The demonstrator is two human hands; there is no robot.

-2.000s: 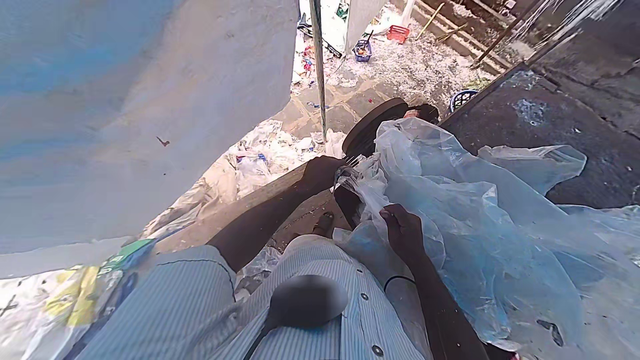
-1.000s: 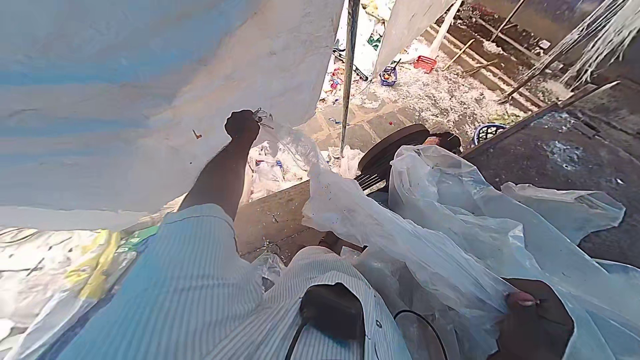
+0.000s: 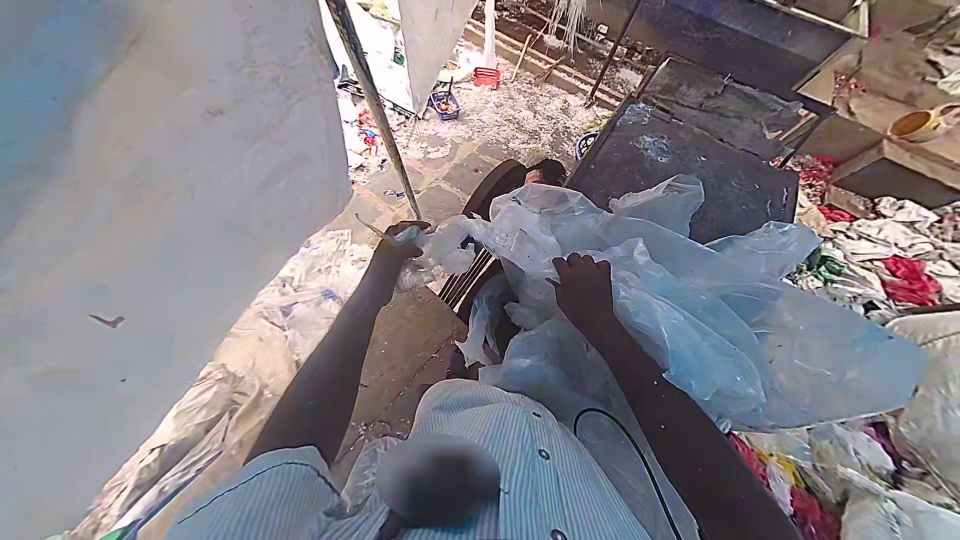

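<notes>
A large sheet of clear plastic film (image 3: 697, 300) lies crumpled in front of me and spreads to the right. My left hand (image 3: 405, 238) is closed on a bunched end of the film, near the foot of a pole. My right hand (image 3: 583, 289) grips the film nearer its middle, knuckles up. Between the hands the film passes over a dark round-edged object with metal bars (image 3: 469, 279), partly hidden by the plastic. More loose film hangs down against my striped shirt.
A pale hanging sheet (image 3: 172, 187) fills the left side, beside a slanting pole (image 3: 375, 105). A dark, worn board (image 3: 690, 157) stands at the back right. A red crate (image 3: 486, 77) and a blue basket (image 3: 444, 105) rest on the littered ground. Mixed plastic waste (image 3: 907, 281) is piled at right.
Since one second ago, my left hand has moved from the far left back toward the film's centre, and my right hand has come up from the lower right. The view has shifted to the right.
</notes>
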